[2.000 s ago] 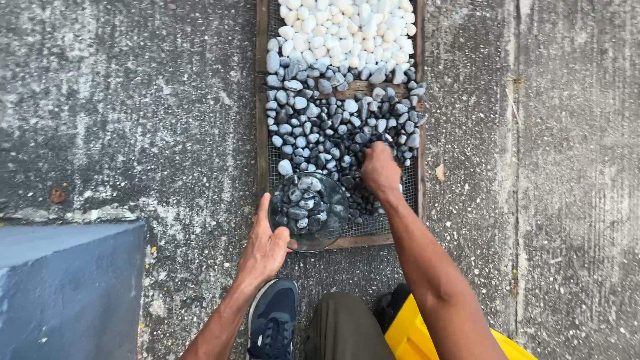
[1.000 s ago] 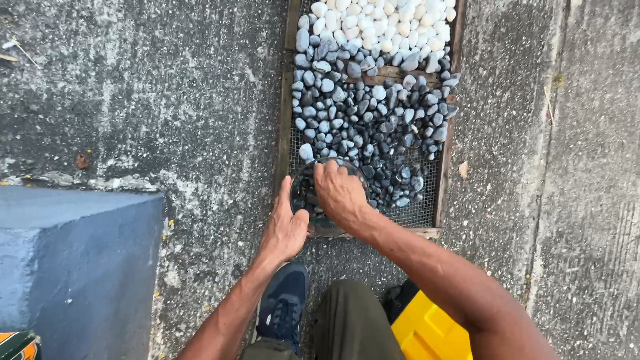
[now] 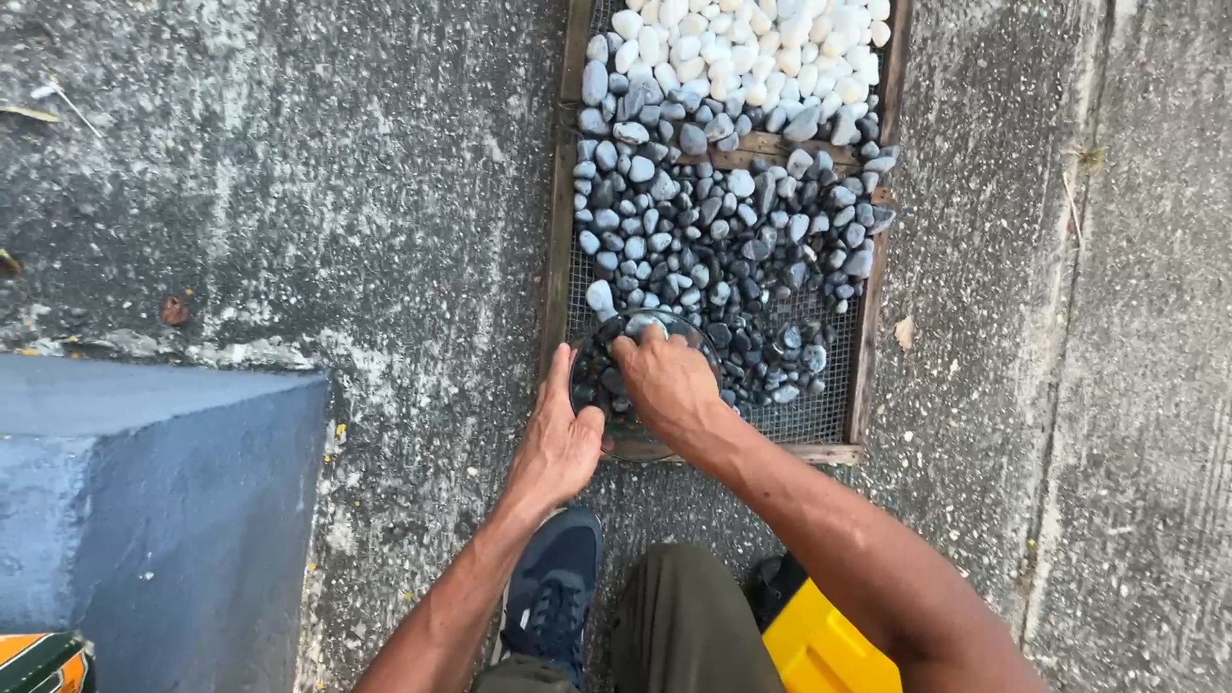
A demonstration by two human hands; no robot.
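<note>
A clear round bowl point(image 3: 589, 377) with dark pebbles in it rests over the near left corner of a wood-framed wire mesh screen point(image 3: 835, 414). My left hand point(image 3: 560, 438) grips the bowl's left rim, thumb on the near side. My right hand point(image 3: 672, 385) reaches into the bowl, fingers bent down among the stones; whether it holds any is hidden. Grey and black pebbles point(image 3: 664, 241) cover the middle of the screen, with darker ones point(image 3: 770, 356) right of the bowl. White pebbles point(image 3: 751, 48) fill the far part.
A wooden crossbar point(image 3: 770, 149) shows between the stones. A blue-grey painted block point(image 3: 192, 500) stands on the concrete at left. Near my feet are a dark sneaker point(image 3: 553, 587) and a yellow plastic object point(image 3: 828, 645). An orange and green object point(image 3: 43, 664) shows at bottom left.
My right hand has moved from the pebbles on the screen's right side into the bowl, where it stays. My left hand keeps its hold on the bowl.
</note>
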